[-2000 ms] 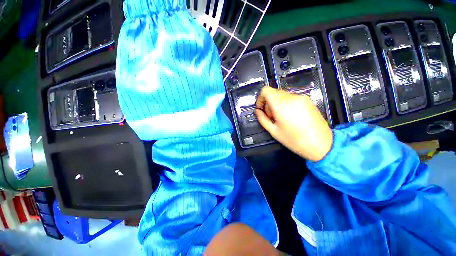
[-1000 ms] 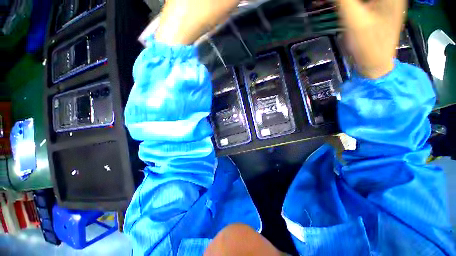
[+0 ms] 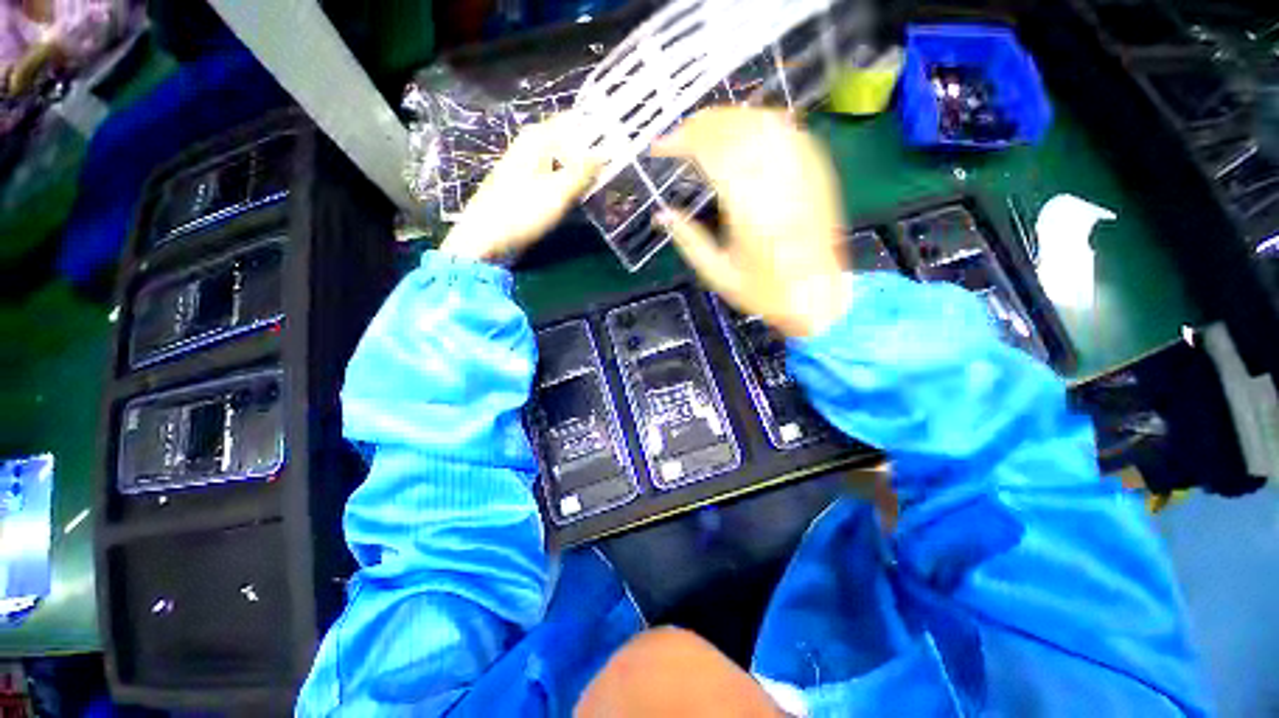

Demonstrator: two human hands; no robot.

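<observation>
My left hand (image 3: 530, 190) holds the left edge of a large white-and-black die-cut sheet (image 3: 694, 63) above the back of the foam tray (image 3: 830, 457). The sheet bends and its top is blurred. My right hand (image 3: 779, 204) is blurred at the sheet's lower right side, thumb and fingers spread; whether it grips the sheet or a small piece cannot be told. Below the hands, several dark glossy phone housings (image 3: 673, 407) lie side by side in the tray. My right hand and sleeve partly hide the middle ones.
A second black foam tray (image 3: 316, 421) stands at the left with phone housings and one compartment holding small white scraps. Crinkled clear wrap (image 3: 442, 140) lies behind. A blue parts bin (image 3: 1035, 101), a yellow object (image 3: 864, 87) and a white curled piece (image 3: 1069, 253) are at the back right.
The view has shifted, showing more of the bench's back. My right hand has moved off the phones to beside the sheet. My left hand and the sheet now show fully at the tray's back.
</observation>
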